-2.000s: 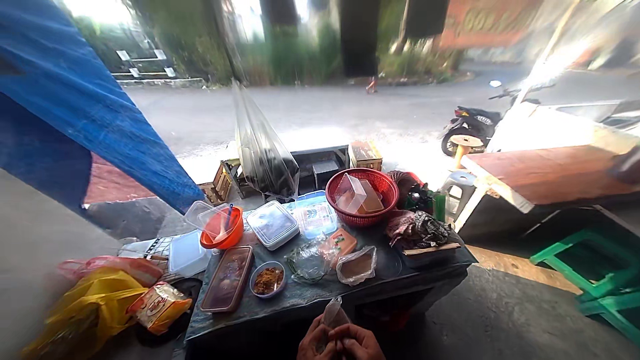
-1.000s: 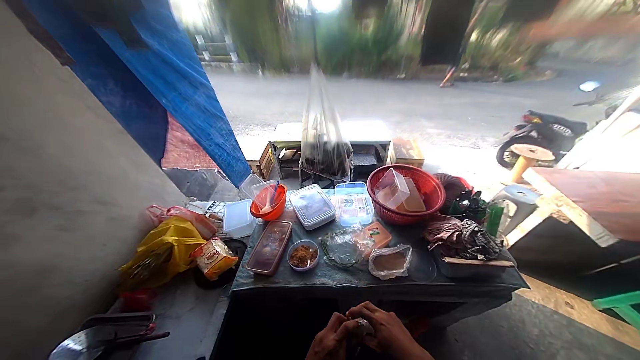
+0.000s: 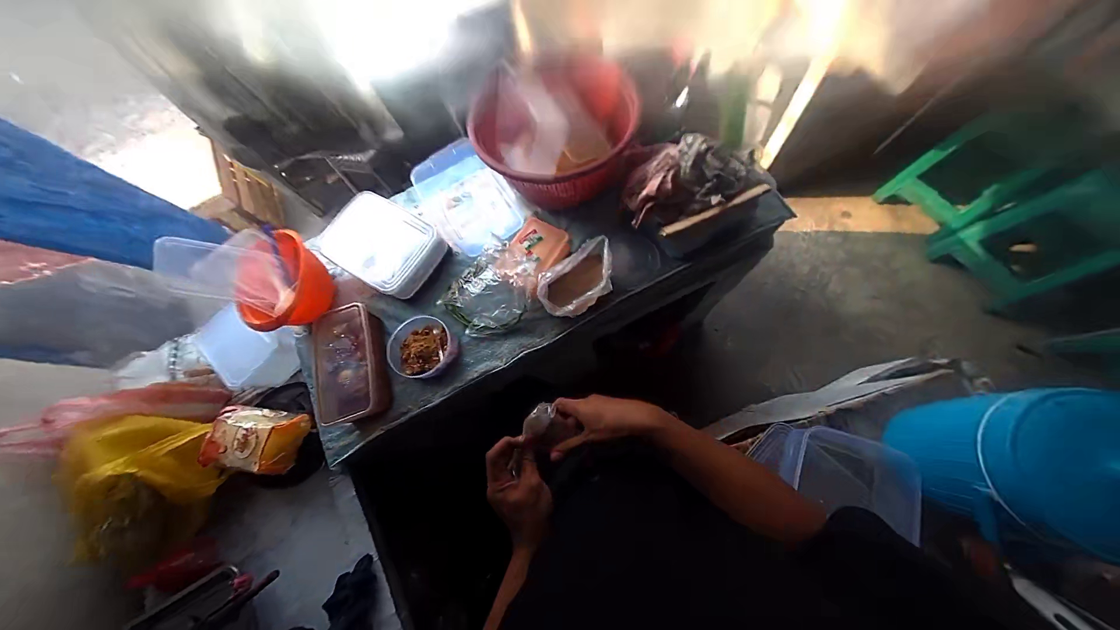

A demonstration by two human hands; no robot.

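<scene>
Below the table's front edge, my left hand (image 3: pixel 518 490) and my right hand (image 3: pixel 604 422) hold a small clear plastic bag (image 3: pixel 541 422) between them, the fingers of both closed on it. What the bag contains is too unclear to tell. Nearest on the dark-covered table (image 3: pixel 490 363) stand a small bowl of brown food (image 3: pixel 423 347), a crumpled clear plastic bag with green stems (image 3: pixel 486 297) and a plastic-lined container of brown stuff (image 3: pixel 576 278). Left of the bowl lies a long lidded container (image 3: pixel 348 363).
Farther back are a red basket (image 3: pixel 556 188), an orange bucket (image 3: pixel 302 284), a white-lidded box (image 3: pixel 381 241) and a dark crumpled bag (image 3: pixel 691 175). A yellow bag (image 3: pixel 144 472) lies at left. A blue bucket (image 3: pixel 1041 464) and green stools (image 3: pixel 980 223) are at right.
The view has swung down and tilted, bringing the blue bucket into sight. Both hands stay close together on the small plastic bag.
</scene>
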